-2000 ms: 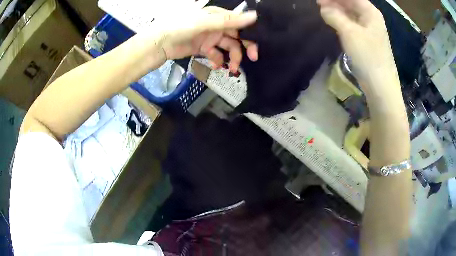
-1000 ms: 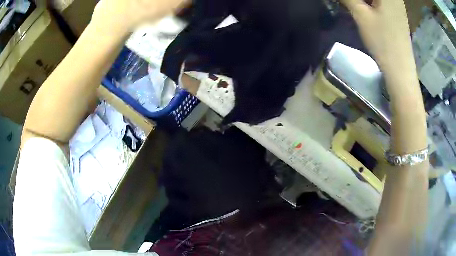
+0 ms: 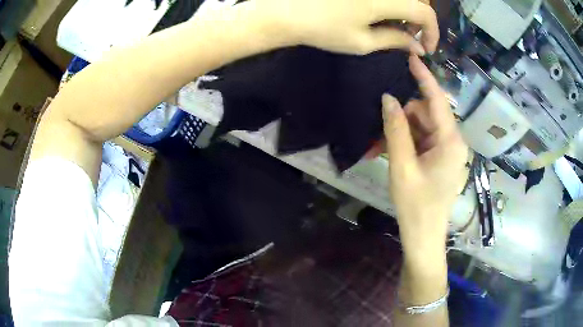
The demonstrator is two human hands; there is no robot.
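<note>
A black garment piece [image 3: 319, 96] with a jagged lower edge hangs over the front of the pale table. My left hand [image 3: 364, 25] reaches across above it, with its fingertips pinching the piece's upper right corner. My right hand [image 3: 428, 147] is below and right of that corner, thumb and fingers on the cloth close to my left fingertips. The grey-white overlock machine [image 3: 495, 121] stands just right of my hands. The cloth hides the needle area's surroundings. Dark metal snips [image 3: 484, 201] lie on the table right of my right hand.
At left are an open carton [image 3: 137, 268] with white pieces [image 3: 115, 191] and a blue basket [image 3: 156, 137]. A dark scrap [image 3: 534, 179] lies at the right. More dark cloth [image 3: 236, 191] and red plaid clothing [image 3: 256, 287] are below the table edge [image 3: 307, 166].
My hands were wide apart; they have come together at the cloth's right corner. The view has shifted right, showing more of the machine and the snips.
</note>
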